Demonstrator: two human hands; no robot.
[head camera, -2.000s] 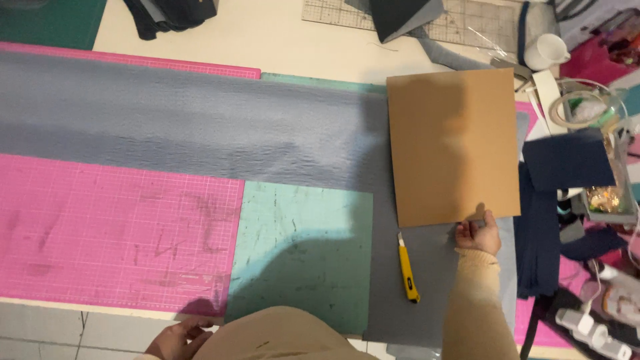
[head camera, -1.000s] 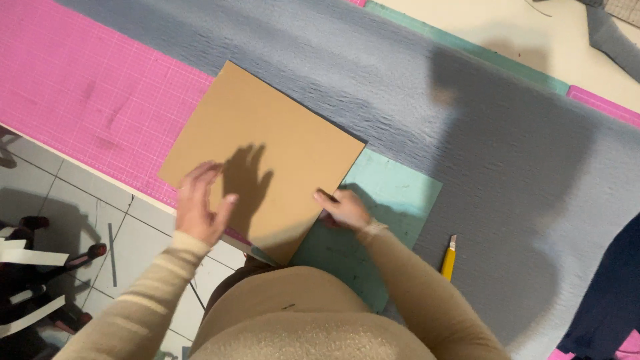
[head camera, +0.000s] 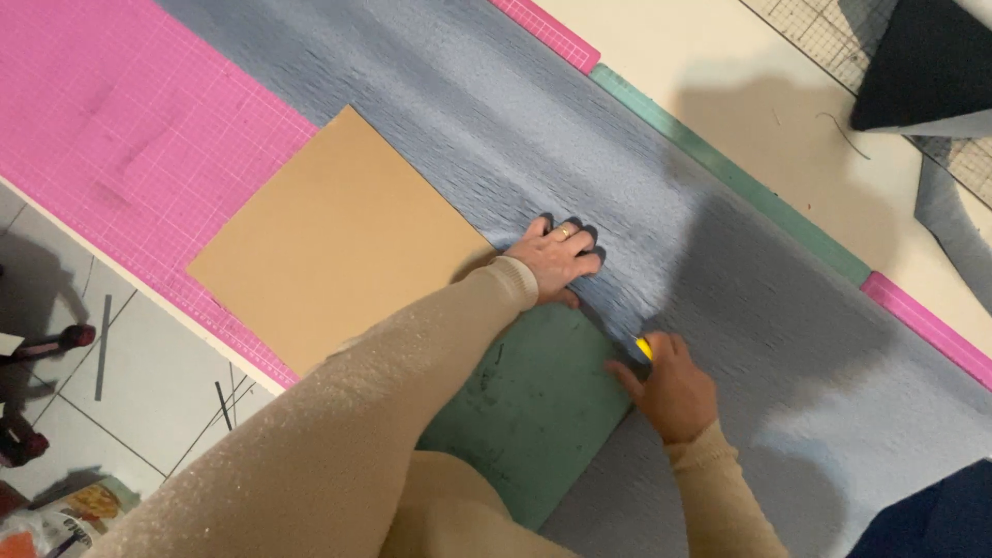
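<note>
Fingers spread, my left hand (head camera: 554, 256) presses on the blue-grey fabric (head camera: 480, 101) near its edge, beside a corner of the tan cardboard sheet (head camera: 341, 240). My right hand (head camera: 674, 387) is closed around a yellow utility knife (head camera: 644, 349), most of which the hand hides. The knife's tip is at the fabric, by the inner corner where the green cutting mat (head camera: 535, 411) shows. The cardboard lies flat, partly over the pink cutting mat (head camera: 139, 139), and my left forearm covers part of it.
Beyond the fabric are a strip of green mat, pink mat edges and the pale tabletop (head camera: 775, 178). Dark fabric (head camera: 930, 70) lies over a clear gridded ruler (head camera: 806, 31) at upper right. Navy fabric (head camera: 930, 515) is at lower right. Tiled floor (head camera: 139, 387) shows at lower left.
My left hand has moved from above the cardboard onto the fabric. My right hand has let go of the cardboard and taken up the yellow knife, which lay on the fabric before.
</note>
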